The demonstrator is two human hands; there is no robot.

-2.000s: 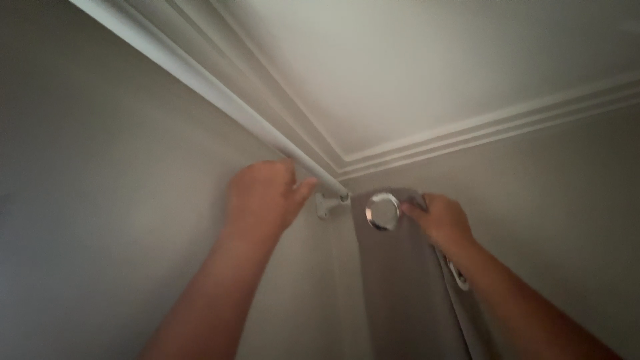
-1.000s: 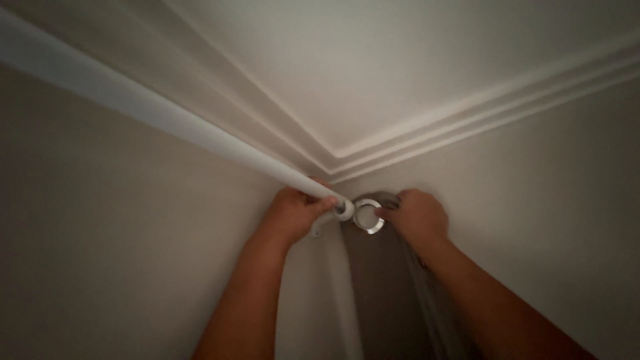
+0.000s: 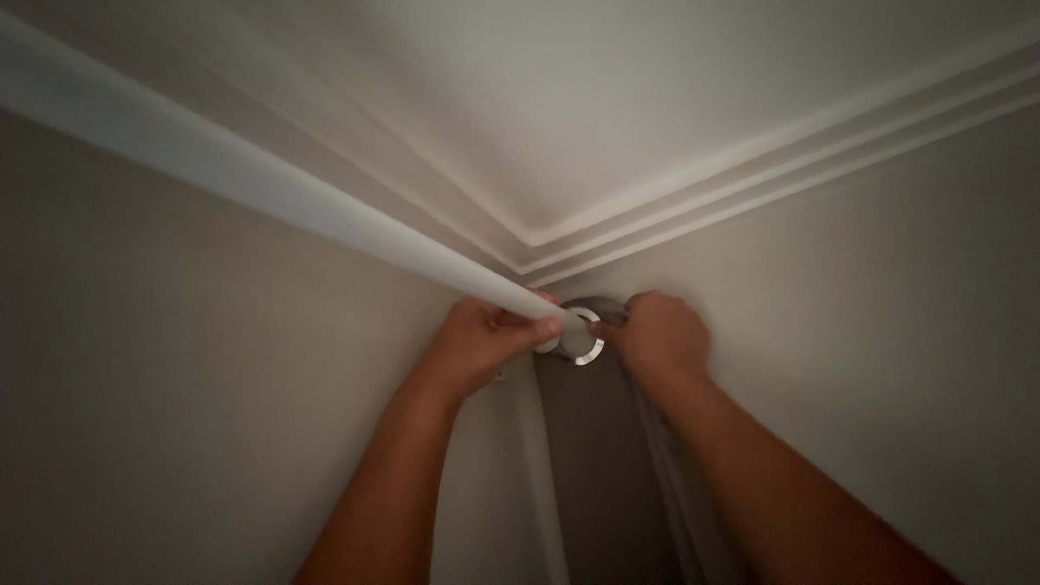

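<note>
A white curtain rod [image 3: 349, 223] runs from the upper left down to the middle of the head view. My left hand [image 3: 496, 333] grips it close to its far end, thumb in front. My right hand [image 3: 662, 333] pinches the top edge of a dark grey curtain [image 3: 597, 455] beside a shiny metal grommet [image 3: 600, 345]. The rod's end meets the grommet's opening; whether it has passed through cannot be told. Below my right hand the curtain hangs in folds.
Stepped white cornice moulding [image 3: 731, 175] lines the ceiling [image 3: 650, 73] and meets in the corner just above my hands. Walls stand close on both sides. A small part of a pale wall bracket [image 3: 500, 375] shows under my left wrist.
My left hand, off the rod two seconds ago, has closed on its end. The rod's end and the grommet, apart in the earlier frames, now meet. My right hand keeps hold of the curtain.
</note>
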